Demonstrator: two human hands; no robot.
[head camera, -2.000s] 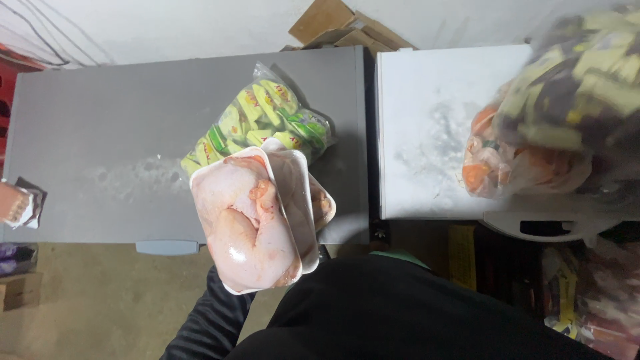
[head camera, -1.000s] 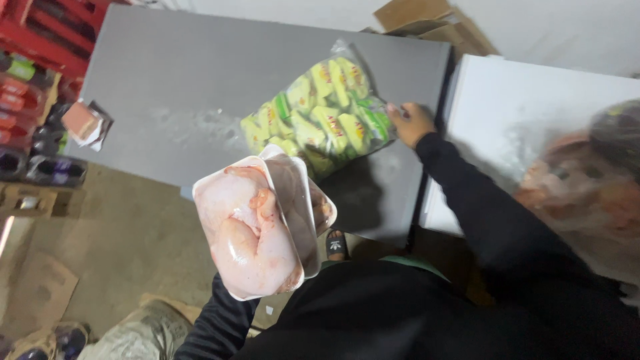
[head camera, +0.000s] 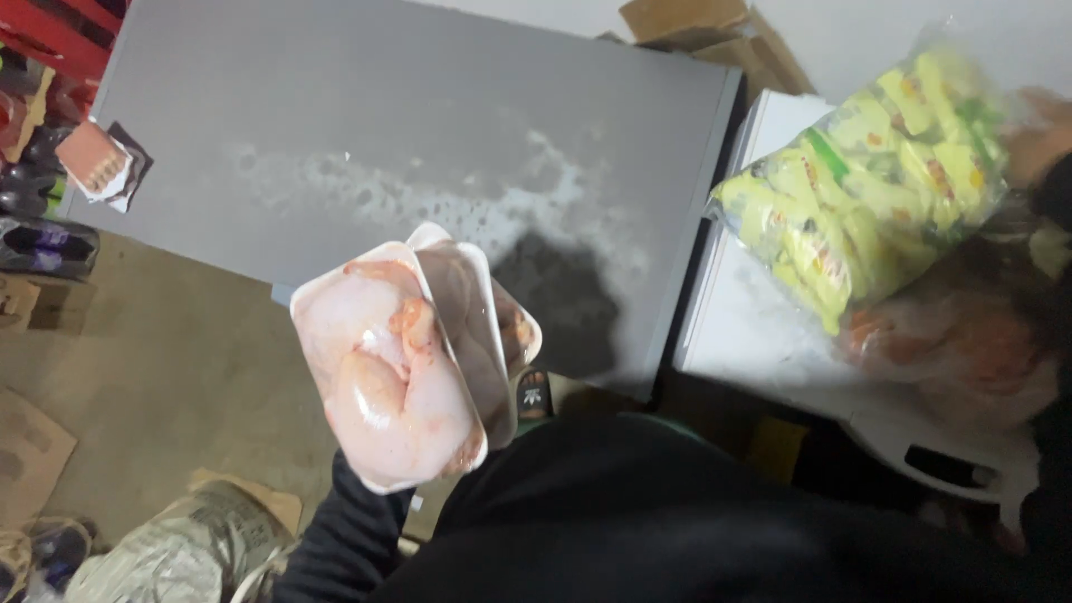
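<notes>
A plastic-wrapped tray of raw chicken (head camera: 389, 377) lies on top of more wrapped meat trays (head camera: 469, 310), fanned out near the middle of the view. My left sleeve reaches up under this stack; the hand beneath is hidden by the trays. At the right, a clear bag of yellow-green packets (head camera: 871, 184) is over the white freezer-like surface (head camera: 737, 310). My right hand (head camera: 1038, 134), blurred at the right edge, is at the bag's far end. Below the bag, orange-pink goods in clear plastic (head camera: 963, 343) lie blurred on the white surface.
A grey lid-like top (head camera: 419, 109) with wet or frosty marks spans the middle. A small packet (head camera: 96, 163) lies at its left corner. Cardboard (head camera: 695, 25) stands behind. Bottles (head camera: 46, 247) and red crates (head camera: 63, 38) are at left, a sack (head camera: 193, 544) on the floor.
The bag of yellow-green packets has moved right, from the grey top to over the white surface, with my right hand at it. The chicken trays stay held over the grey top's near edge.
</notes>
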